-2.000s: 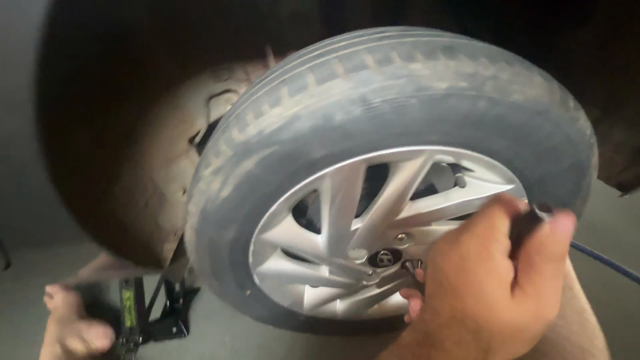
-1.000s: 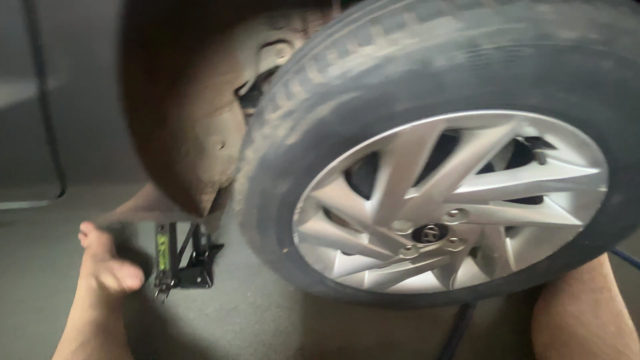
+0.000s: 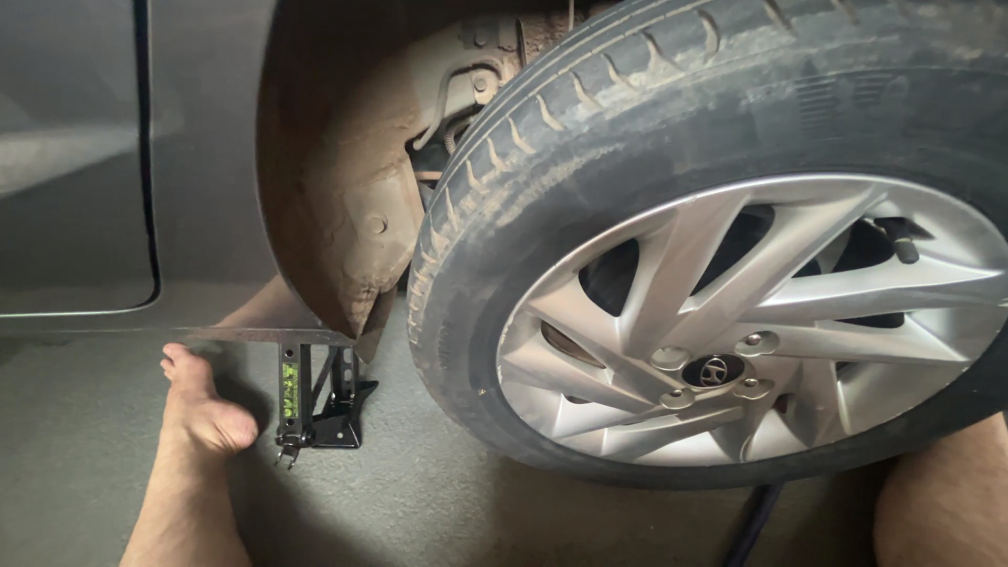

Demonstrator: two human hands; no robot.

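Neither of my hands is in view. A car wheel with a dusty black tyre [image 3: 504,260] and a silver multi-spoke alloy rim [image 3: 693,244] fills the right half. At its hub is a Hyundai centre cap [image 3: 713,370], ringed by round bolt recesses. Small metal ends show in three of them; in the upper left recess [image 3: 671,359] I cannot make one out. A black valve stem [image 3: 902,240] shows near the rim's upper right. Left of the wheel, a black scissor jack [image 3: 339,409] with a green label stands under the car's sill [image 3: 260,334].
A grey car body panel [image 3: 205,197] and the dirty wheel-arch liner [image 3: 346,205] lie to the left. My bare foot [image 3: 197,402] is beside the jack, my other leg [image 3: 945,496] at the lower right. A dark hose or cable [image 3: 752,524] runs on the grey floor below the tyre.
Two seconds ago a hand with a dark cylindrical object in it was at the hub; it has left the view. The view has shifted, and the wheel now sits further right.
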